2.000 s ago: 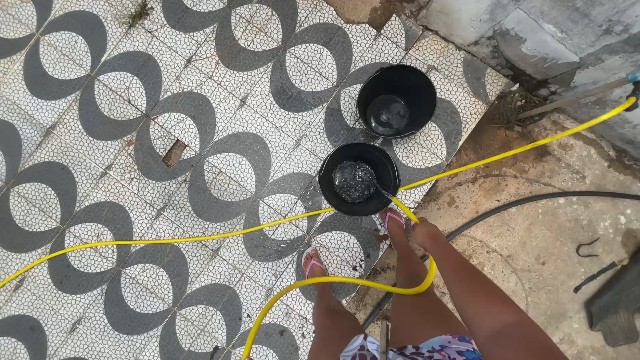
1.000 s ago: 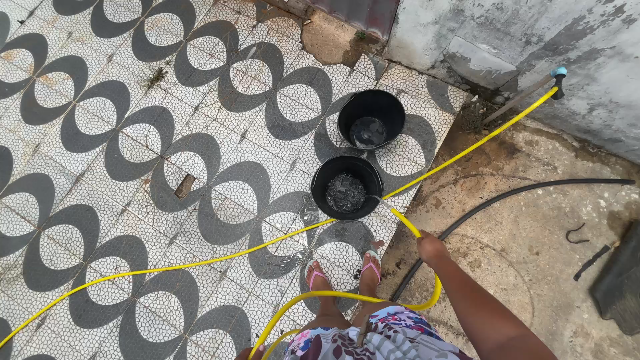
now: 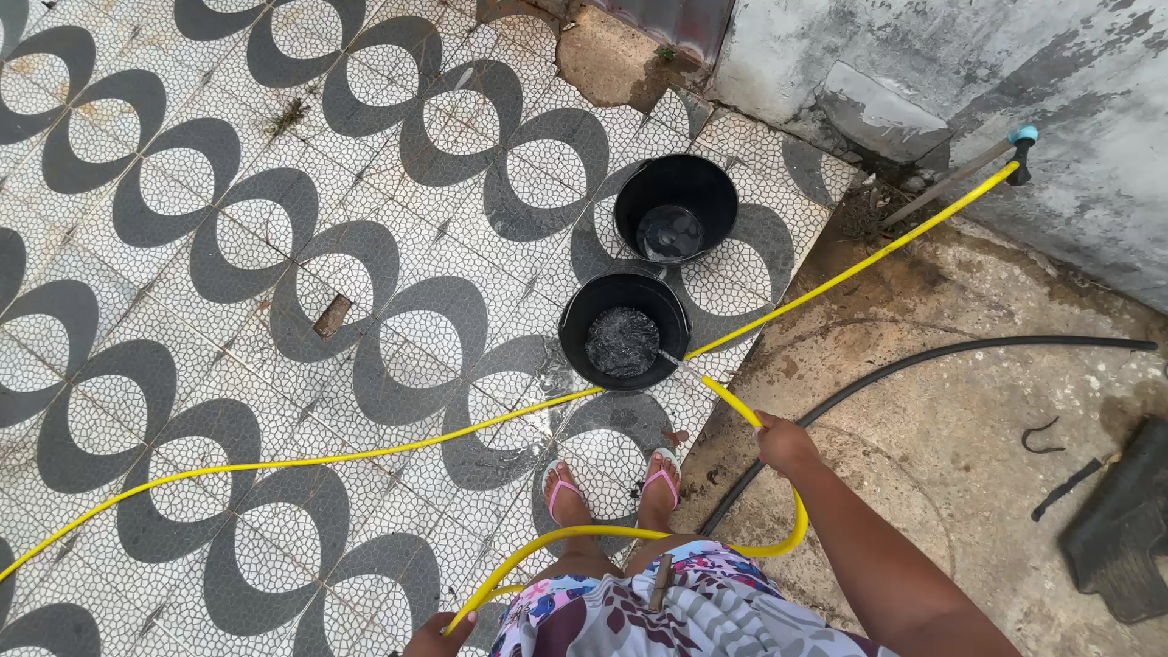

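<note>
My right hand (image 3: 787,444) grips a yellow garden hose (image 3: 730,399) close to its outlet. Water streams from the outlet into the nearer black bucket (image 3: 575,333), where the surface churns. Behind it and touching or nearly touching stands a second black bucket (image 3: 721,196) with a little still water at the bottom. At the lower edge my left hand (image 3: 443,634) is closed around a loop of the same hose; part of this hand is cut off by the frame.
Patterned tiles (image 3: 429,338) meet rough concrete (image 3: 876,474) on the right. A tap (image 3: 1024,146) by the wall (image 3: 1095,210) holds the hose's other end. A black hose (image 3: 912,360) curves over the concrete near a dark plastic object (image 3: 1122,529). Hose also crosses behind the nearer bucket.
My left hand has come into view at the bottom, on the hose. Water keeps running into the nearer bucket. The view has shifted, showing more of the wall and tap.
</note>
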